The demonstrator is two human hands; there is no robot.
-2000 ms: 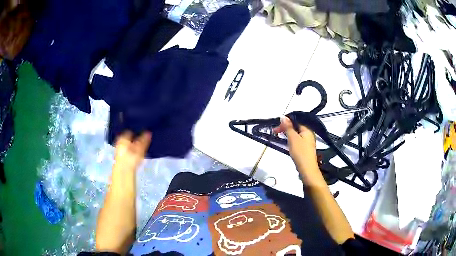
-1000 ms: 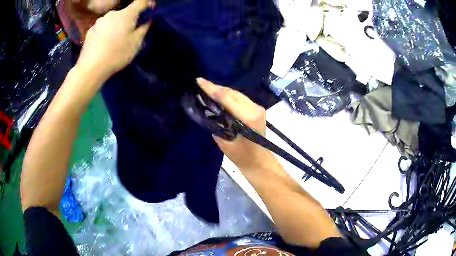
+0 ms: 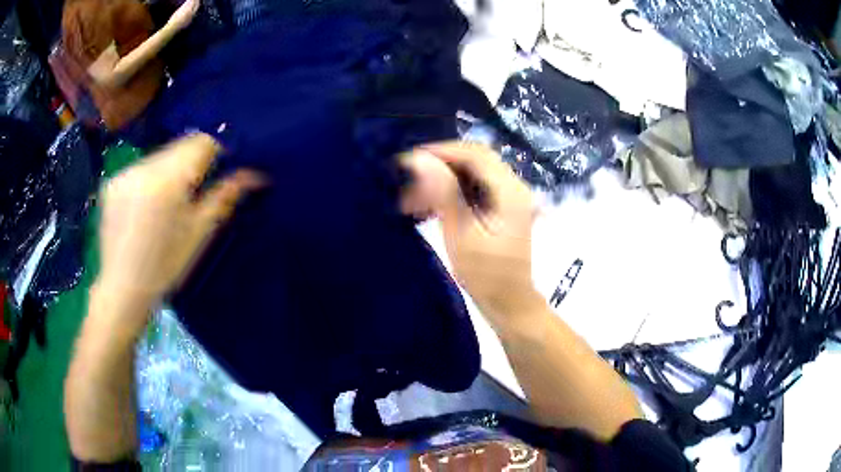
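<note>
A dark navy jacket [image 3: 313,277] fills the middle of the view, its lower part hanging over the table's near edge. My left hand [image 3: 166,217] is at the jacket's left side, blurred, with fingers bent at the cloth. My right hand [image 3: 475,217] is at the jacket's right side, fingers curled and blurred. Whether either hand pinches the cloth is hard to tell. The hanger held earlier does not show; it may be hidden by the jacket.
Black hangers [image 3: 728,359] lie tangled at the right of the white table [image 3: 645,267]. Beige and grey garments [image 3: 664,166] and clear bags are at the far right. A crinkled plastic heap [image 3: 203,387] is below left. Another person [image 3: 115,69] is at the upper left.
The hanger in my right hand is no longer visible. My left hand has come down and nearer, and my right hand has moved slightly right. The jacket is spread wider between them.
</note>
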